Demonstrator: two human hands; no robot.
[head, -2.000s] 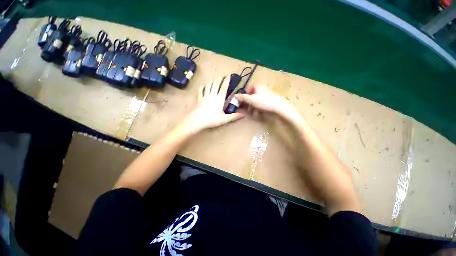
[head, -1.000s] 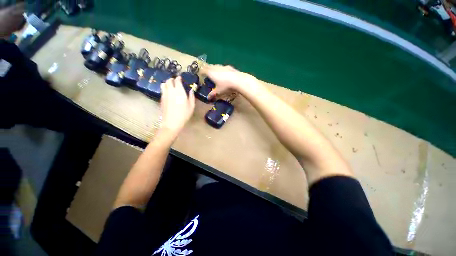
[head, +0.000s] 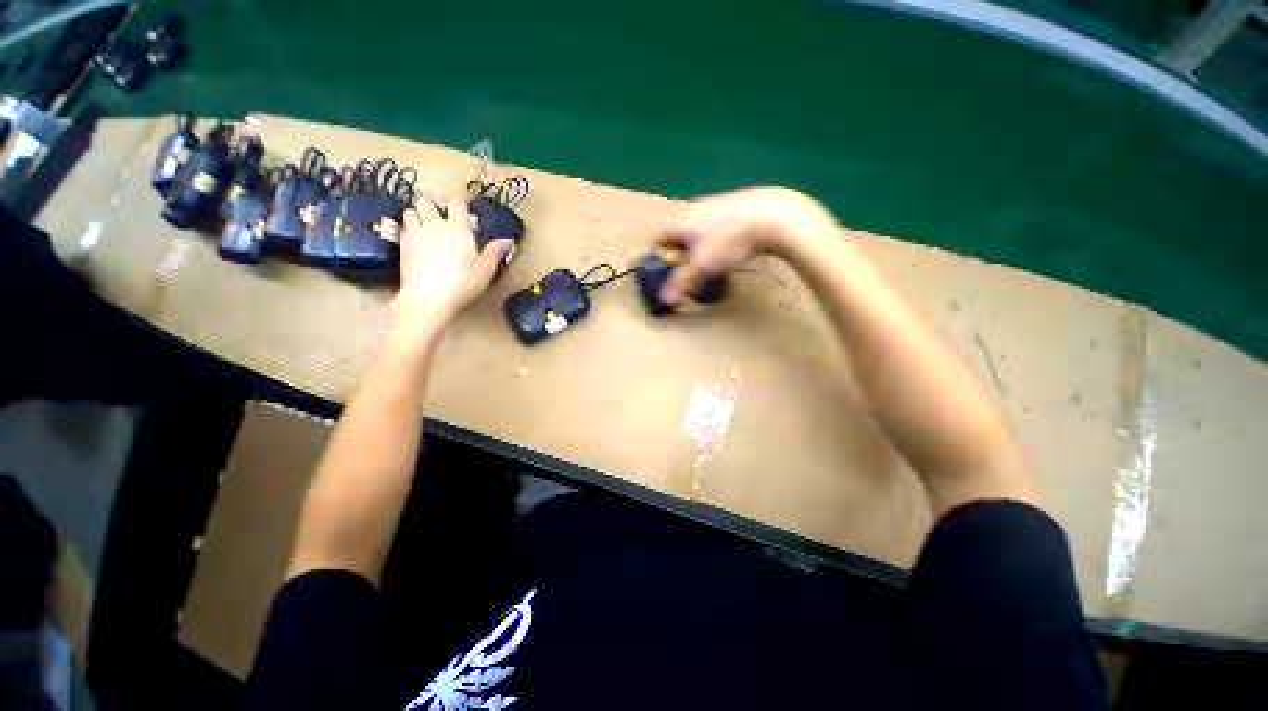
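Several black loop-corded power banks (head: 364,229) stand side by side in a row at the back left of the bench, loops toward the belt. My left hand (head: 448,256) lies on the right end of this row, fingers over the units there; its grip is partly hidden. One power bank (head: 548,306) lies alone, face up, right of my left hand, with its cord loop pointing right. My right hand (head: 695,264), blurred, holds another power bank (head: 659,282) just above or on the bench, right of the lone one.
The cardboard-covered bench (head: 834,403) has shiny tape strips. The green conveyor belt (head: 668,97) runs behind it, with a few black units (head: 128,64) at far left. A brown cardboard sheet (head: 257,535) lies in a black bin at lower left. A dark-clothed person's part shows at left.
My right hand has moved right, away from the row, with a power bank in it. My left hand stays at the row's right end. The camera view has shifted.
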